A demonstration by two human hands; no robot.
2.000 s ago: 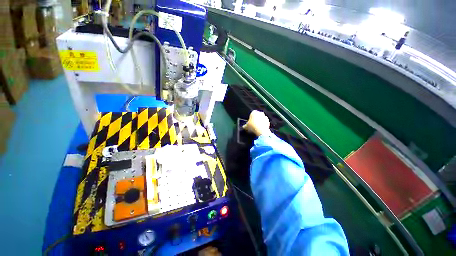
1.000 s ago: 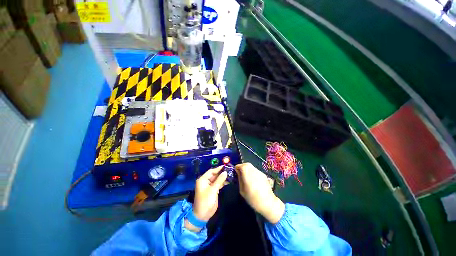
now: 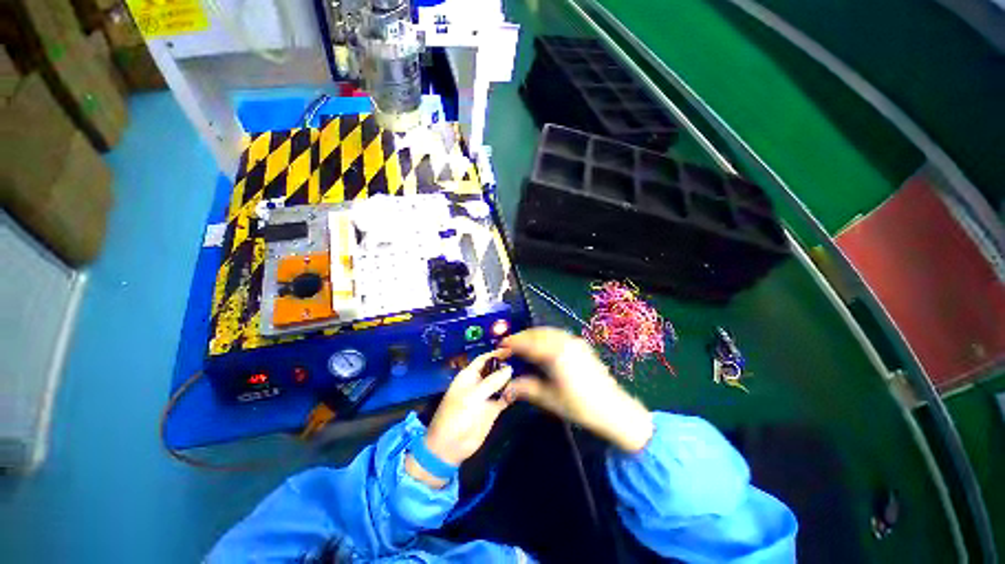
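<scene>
A small dark workpiece (image 3: 495,365) is between the fingers of both my hands, in front of the blue front panel's right part. It is mostly hidden by fingers. My left hand (image 3: 469,412) grips it from the left. My right hand (image 3: 568,378) is at it from the right, fingers bent, slightly blurred; its exact hold is hard to tell. The sliding fixture plate (image 3: 386,268) lies on the press base, with the black fixture nest (image 3: 451,281) at its right end and an orange block (image 3: 302,290) at its left. No workpiece can be made out in the nest.
The press head (image 3: 392,75) stands above the striped base cover (image 3: 320,165). Black compartment trays (image 3: 650,215) stand right of the press. A tangled pile of lead wires (image 3: 628,327) and loose small parts (image 3: 726,357) lie nearer. A metal rail (image 3: 810,226) runs along the bench. Cartons (image 3: 50,143) are at left.
My right hand has come from the trays to meet my left hand at the small workpiece. Since one second ago, its fingers have shifted over the part. The view has tilted down.
</scene>
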